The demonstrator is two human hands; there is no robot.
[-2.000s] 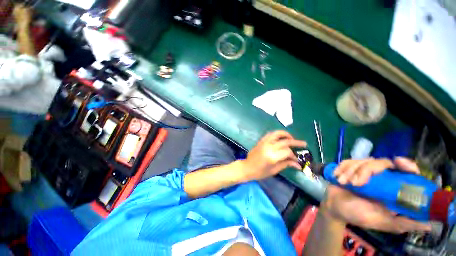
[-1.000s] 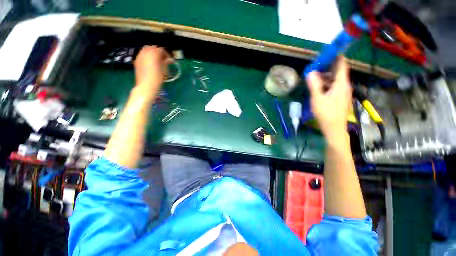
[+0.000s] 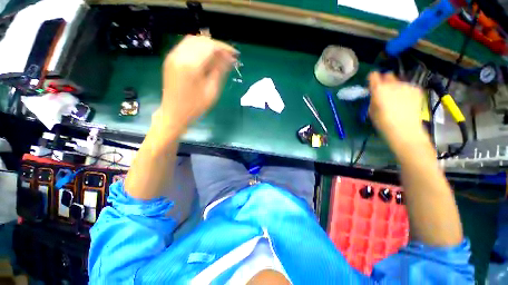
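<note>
My left hand (image 3: 192,78) is over the back left of the green mat, fingers bent; whether it holds something small is unclear. My right hand (image 3: 396,106) is blurred at the right, its fingertips beside a blurred white bottle (image 3: 352,93); a grip on it is not clear. The small black device module (image 3: 305,133) with a yellow part (image 3: 317,140) lies near the mat's front edge. Tweezers (image 3: 315,113) and a blue pen (image 3: 336,115) lie behind it. The blue electric screwdriver (image 3: 421,28) is at the upper right, out of both hands.
A whitish tub (image 3: 336,65) stands at the back. A white wipe (image 3: 263,94) lies mid-mat. A small part (image 3: 129,107) lies left. A yellow-and-black soldering iron (image 3: 453,108) is at right. A red compartment tray (image 3: 362,222) is below the bench edge; orange-framed units (image 3: 93,189) are at left.
My right hand has let go of the screwdriver and come down to the right of the pen. The white bottle has turned and shifted. My left hand stays at the back left, fingers now pointing right.
</note>
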